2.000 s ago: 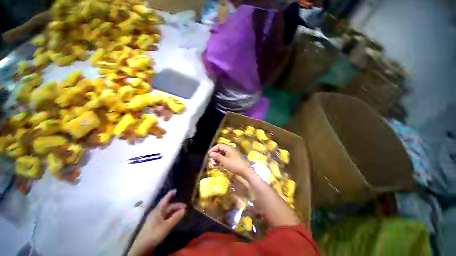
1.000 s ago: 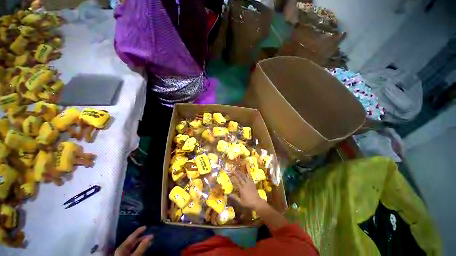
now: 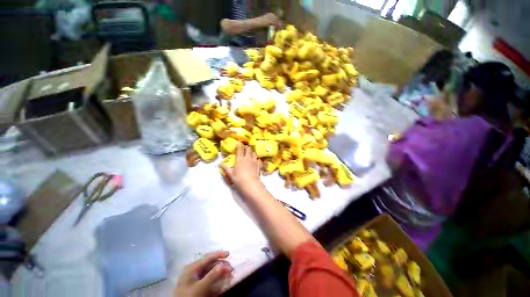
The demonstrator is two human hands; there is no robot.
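Observation:
A large pile of yellow plush pendants [image 3: 302,64] with orange-brown limbs lies on the pale cloth. My right hand [image 3: 245,169] reaches to the pile's near edge, its fingers and thumb at a yellow pendant [image 3: 229,162]; whether they grip it cannot be told. My left hand [image 3: 204,275] is low at the near table edge, empty, fingers apart and slightly curled. Dark thread snips [image 3: 293,210] lie right of my right forearm. The open carton [image 3: 419,253] at lower right, cut off by the picture's edge, holds many yellow pendants.
Scissors [image 3: 100,190] and a grey sheet [image 3: 132,246] lie left, with thin white cords [image 3: 170,203]. Brown boxes [image 3: 64,122] and an upright clear bag [image 3: 160,113] stand back left. Another grey sheet [image 3: 351,152] lies right of the pile. A person in purple [image 3: 444,168] sits at right.
The view has swung left from the carton to the table. My right hand has left the carton's pendants and is now at the pile. My left hand stays low near the table edge.

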